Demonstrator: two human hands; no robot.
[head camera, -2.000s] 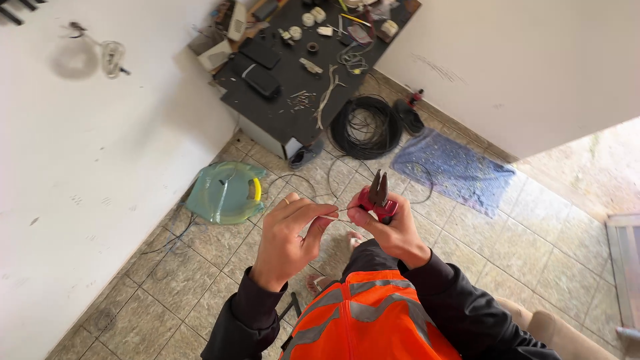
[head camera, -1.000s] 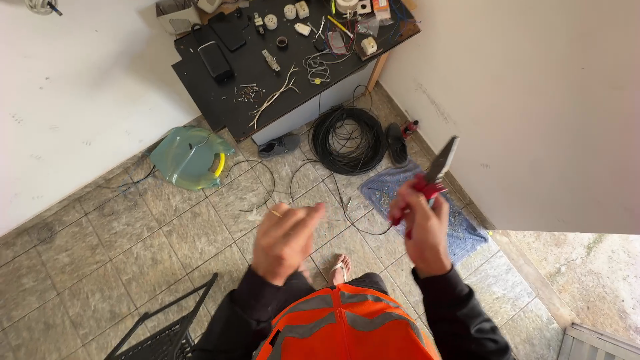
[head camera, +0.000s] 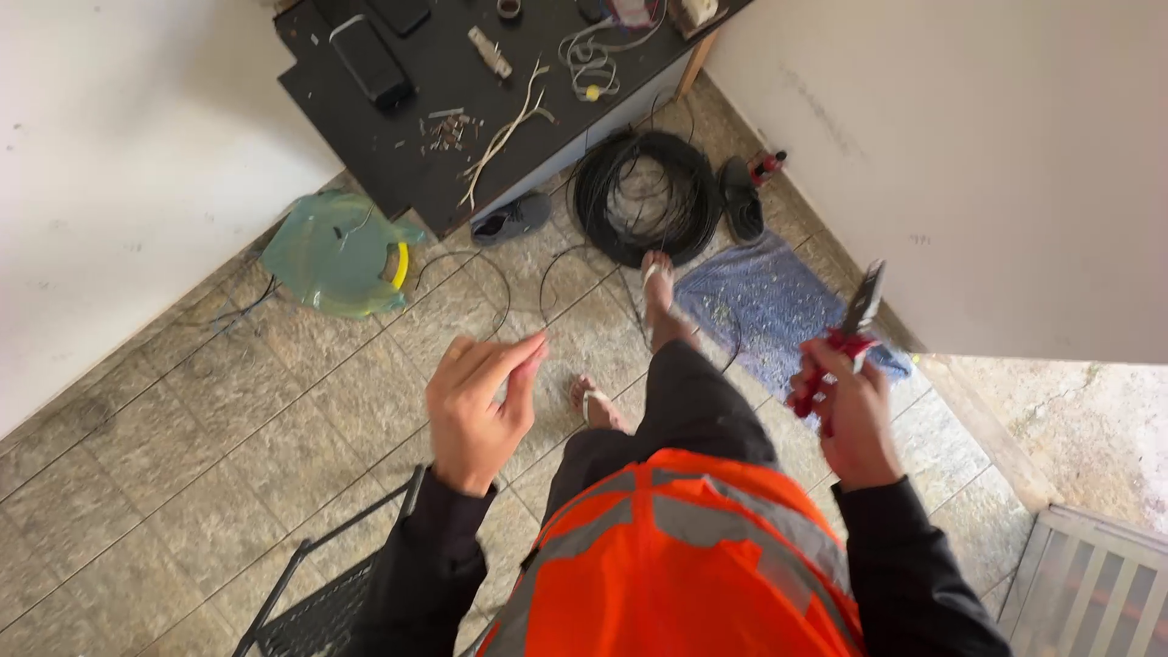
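My right hand (head camera: 844, 411) grips red-handled pliers (head camera: 853, 333), jaws pointing up, above the blue cloth (head camera: 766, 306) on the floor. My left hand (head camera: 484, 406) is over the floor tiles, with thumb and index fingertips together; whether something thin is between them cannot be told. Beyond the hands a coil of black cable (head camera: 598, 196) lies by the dark table (head camera: 365, 137), and thin black wire loops (head camera: 506, 283) spread from it over the tiles. On the table are stripped pale wires (head camera: 497, 141), small scraps (head camera: 449, 132) and a grey cord (head camera: 584, 68).
A green translucent bag (head camera: 319, 260) with a yellow ring lies by the left wall. Dark shoes (head camera: 511, 219) stand beside the table, one right of the coil. A black metal chair (head camera: 319, 593) is at lower left, a slatted metal frame (head camera: 1086, 584) at lower right. My sandalled feet are below.
Two seconds ago both hands were close together at a thin wire; now they are wide apart, the right one with the pliers out to the right. One foot now shows near the coil.
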